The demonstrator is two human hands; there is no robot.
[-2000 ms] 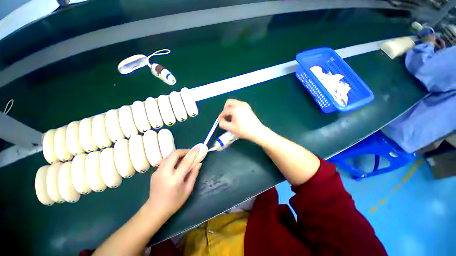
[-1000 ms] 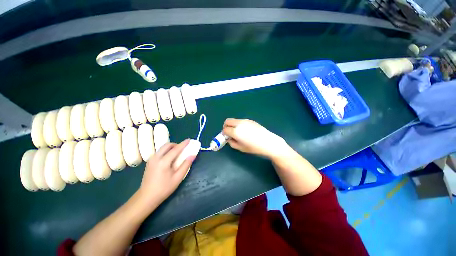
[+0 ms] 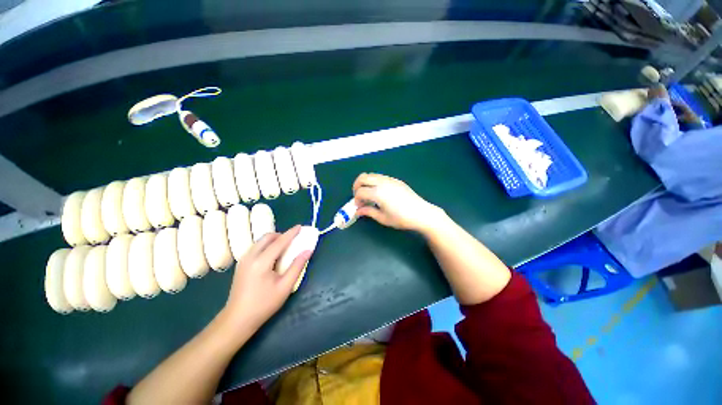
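My left hand holds a cream oval piece on the dark green belt, just right of the front row of cream pieces. My right hand holds a small white striped piece with blue bands by its right end. A thin cord joins the two pieces, and a cord loop rises from the cream piece. Many cream oval pieces stand packed side by side in two rows, a back row and a front row. The fingers hide part of both held pieces.
A joined pair with a cord loop lies at the back left. A blue basket with white small parts stands right of my hands. Another person's blue sleeve and a cream block are at the right. A blue stool stands below.
The joined pair at the back has moved left in the view. The cord has left my right hand's fingers, which now hold the striped piece. The loop stands free.
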